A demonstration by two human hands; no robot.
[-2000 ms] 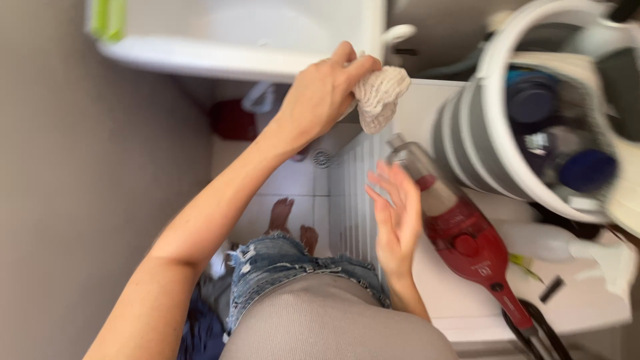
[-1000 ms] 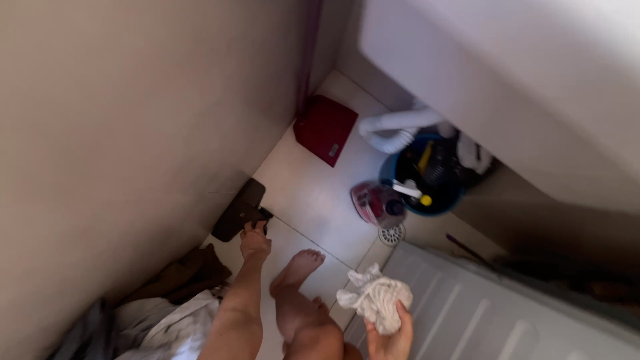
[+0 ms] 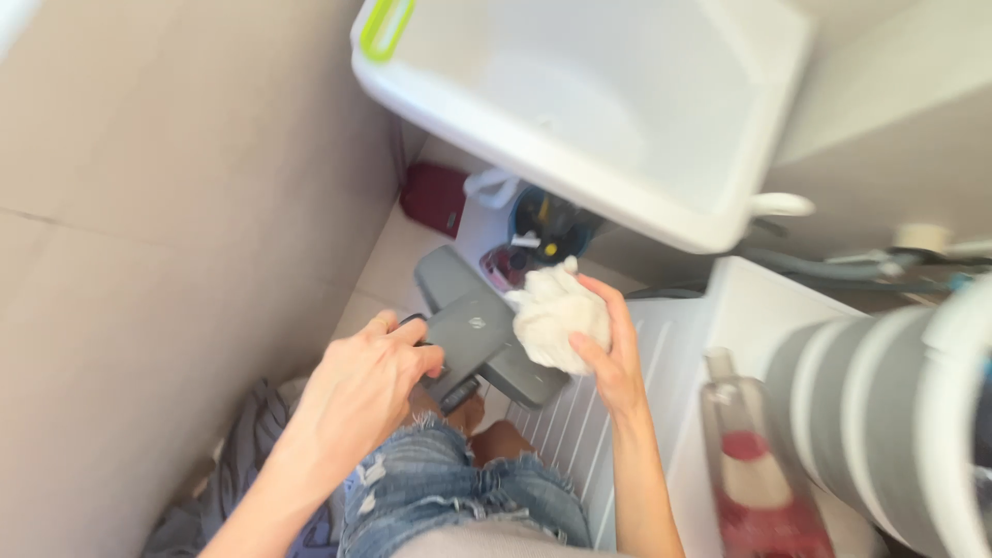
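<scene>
My left hand (image 3: 384, 356) grips a dark grey plastic device (image 3: 473, 329), wide and flat with a central piece bearing a small logo; it looks like a scale or a similar appliance, and I cannot tell which. It is tilted in front of my legs. In my right hand (image 3: 612, 349) is a crumpled white cloth (image 3: 562, 318), close beside the right part of the device. The fingers of my left hand are partly hidden behind the device's edge.
A white sink (image 3: 542, 174) with a lime-green item (image 3: 385, 29) on its rim is ahead. A dark red container (image 3: 434, 198) and a blue bucket (image 3: 552, 225) are below. At right are a red handheld vacuum (image 3: 767, 496) and a striped basket (image 3: 837, 387). Clothes (image 3: 248, 457) lie at left.
One second ago my left hand reached down to a dark object by the wall; now it holds the grey device raised. The cloth was in my left hand two seconds ago and is now in my right.
</scene>
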